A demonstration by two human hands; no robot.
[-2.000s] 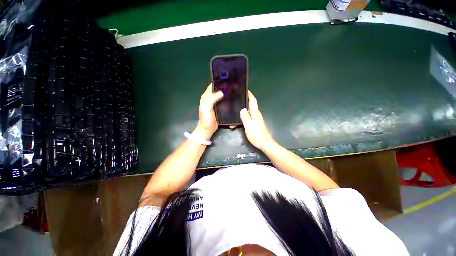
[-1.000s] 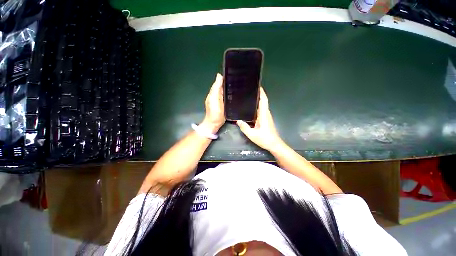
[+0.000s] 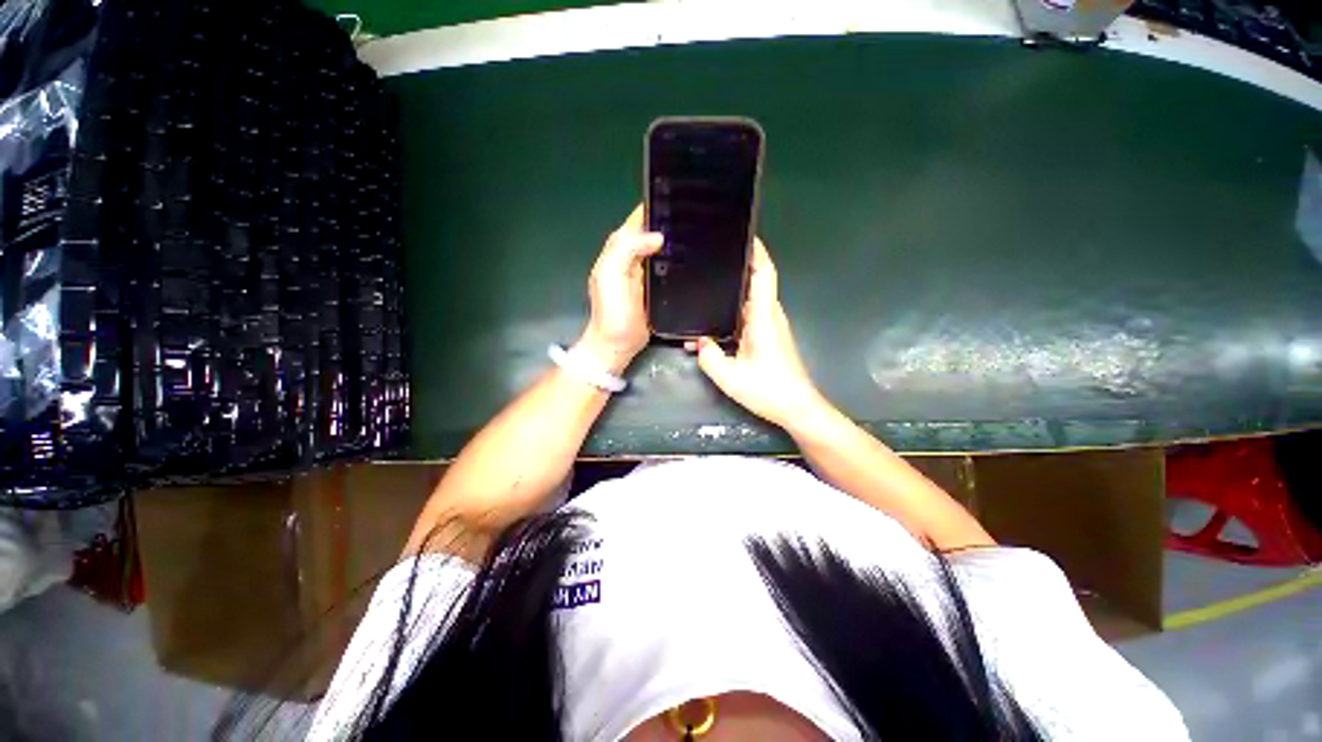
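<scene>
A smartphone (image 3: 705, 232) with a dark screen and a pale case edge is held upright over the green bench (image 3: 928, 218), at the middle of the view. My left hand (image 3: 621, 297) grips its left edge, with the thumb on the screen's left side. My right hand (image 3: 760, 348) holds its right edge and lower corner, with the thumb at the bottom edge. Small faint marks show on the screen. The phone's back and the fingers behind it are hidden.
Tall stacks of black parts trays (image 3: 247, 261) with shiny film stand at the left. A white edge strip (image 3: 580, 45) runs along the back. A bottle-like item (image 3: 1070, 18) is cut off at the top. Brown cardboard boxes (image 3: 1066, 522) and a red stool (image 3: 1232, 500) are below the bench.
The left thumb has come back onto the screen since one second ago. Compared with two seconds ago, the screen is darker and the right thumb sits lower. The view has shifted slightly.
</scene>
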